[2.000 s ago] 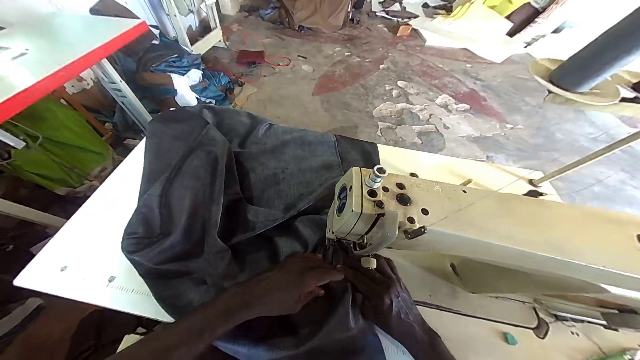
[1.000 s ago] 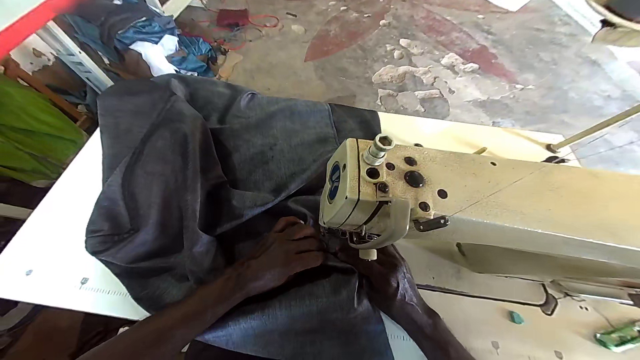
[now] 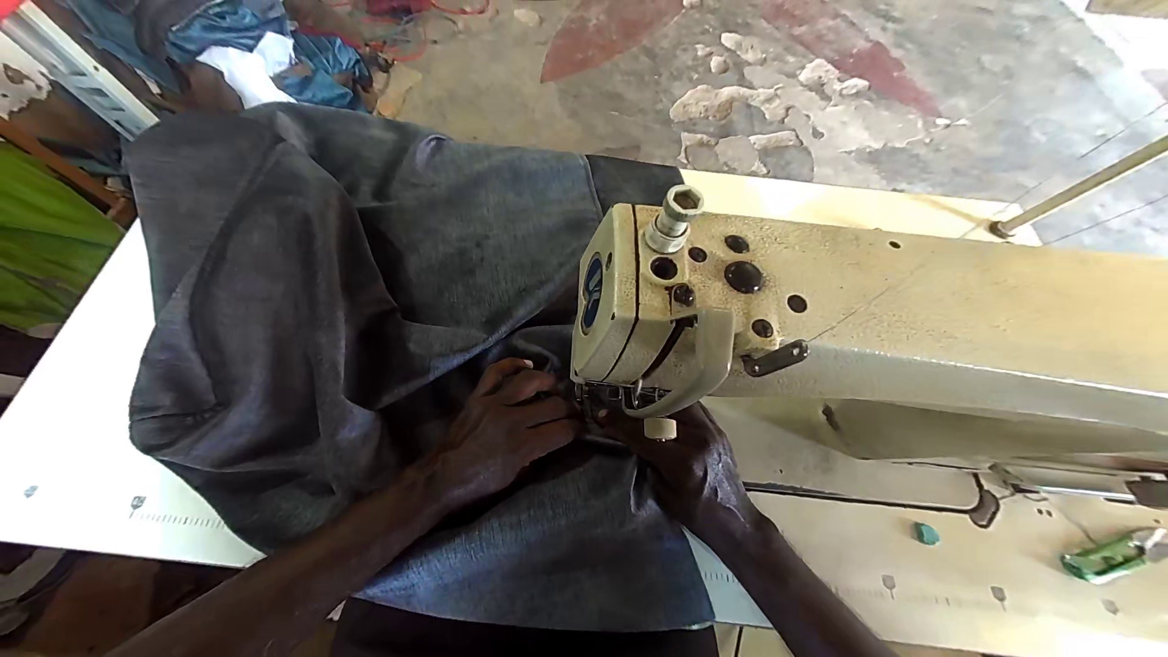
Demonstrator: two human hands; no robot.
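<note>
Dark denim-like fabric lies in folds across the white sewing table and under the head of an industrial sewing machine. My left hand rests on the fabric just left of the needle area, fingers bent and pressing on it. Beneath the machine head, right of the needle area, my right hand is at the cloth, its fingertips partly hidden by the machine. Whether either hand pinches the cloth cannot be told. The needle and presser foot are mostly hidden.
The machine arm extends to the right. On its bed lie a small teal piece and a green transparent object. A thin rod rises behind. Green cloth and piled fabrics are at the left, beyond the table.
Compared with two seconds ago, my left hand's fingers have shifted on the cloth beside the needle area. My right hand stays under the machine head. The view has moved closer.
</note>
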